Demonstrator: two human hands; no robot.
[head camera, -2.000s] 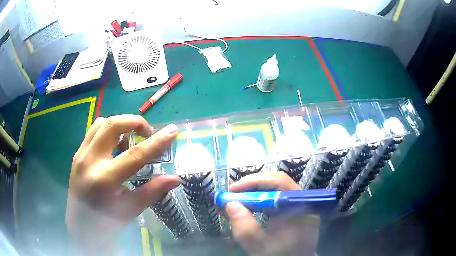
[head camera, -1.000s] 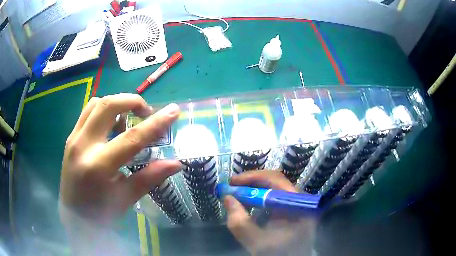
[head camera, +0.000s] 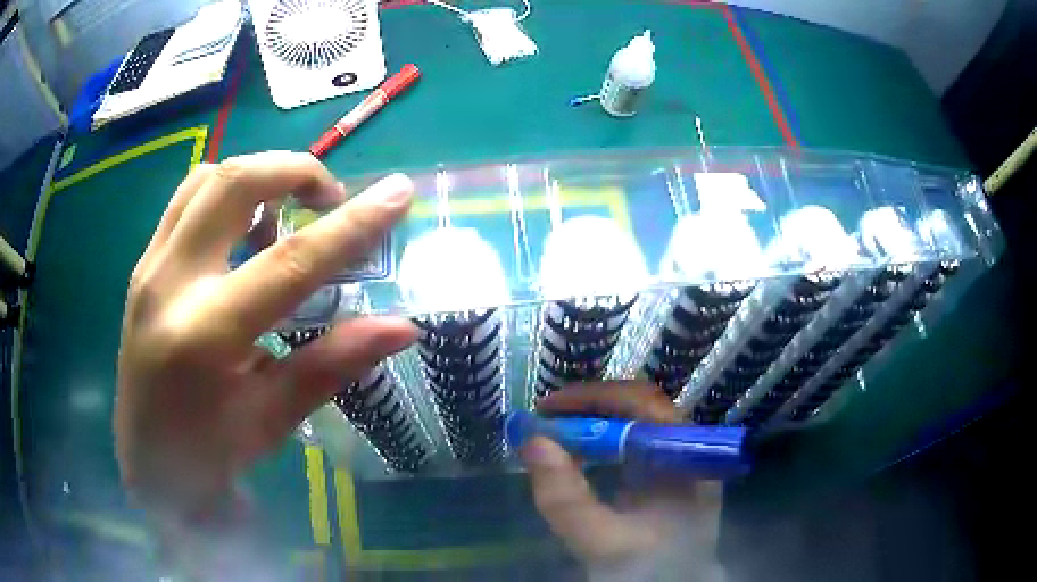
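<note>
A clear plastic tray (head camera: 517, 188) stands tilted over the green mat, with dark and silver parts (head camera: 461, 381) in long rows and bright white round ends at the top. My left hand (head camera: 245, 307) holds the tray's upper left corner between thumb and fingers. My right hand (head camera: 614, 500) holds a thick blue marker (head camera: 625, 441) level across the front of the tray. The marker's left end is at the rows; whether it touches them cannot be told. The lower parts of both hands are blurred.
Behind the tray are a red marker (head camera: 366, 110), a white fan (head camera: 321, 51), a small white dropper bottle (head camera: 629, 77) and a white packet (head camera: 502, 34) with a cord. Papers with dark keys (head camera: 171, 63) lie at the far left. Yellow tape (head camera: 125, 159) marks the mat.
The view has tipped down, so the fan, bottle and tray sit higher in the picture. Both hands still hold the tray and the blue marker.
</note>
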